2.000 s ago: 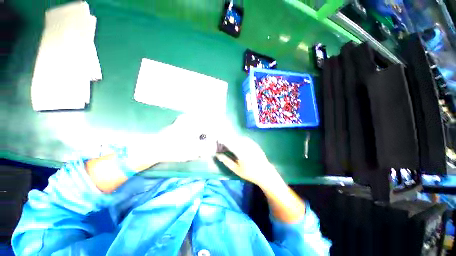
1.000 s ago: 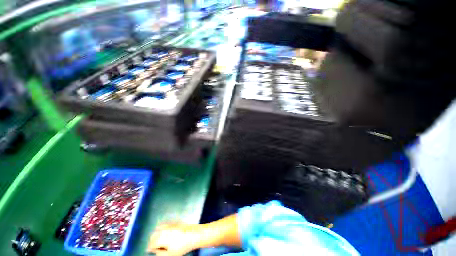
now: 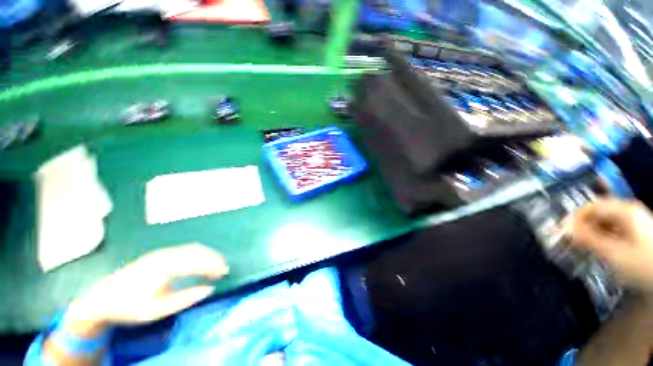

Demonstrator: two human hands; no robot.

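Observation:
My left hand [image 3: 154,286] rests at the bench's front edge at lower left, its thumb and fingers apart and nothing seen in it. My right hand [image 3: 612,232] is blurred at the far right, fingers curled, over silvery units [image 3: 566,214]. Whether it holds one of them cannot be told. The blue bin [image 3: 296,193] with small red and white parts stands mid-bench. A white sheet [image 3: 204,194] lies left of it, behind my left hand.
Pale stacked sheets [image 3: 70,207] lie at left. A dark tray [image 3: 412,136] leans right of the bin, beside stacked trays holding units [image 3: 494,104]. A black unit [image 3: 283,134] touches or nearly touches the bin's back. Several small units, one blue-black [image 3: 226,109], sit along the green ledge.
Compared with one second ago, the view has swung back left over the bench. My left hand is in view again. My right hand has moved from beside the bin to the units at far right.

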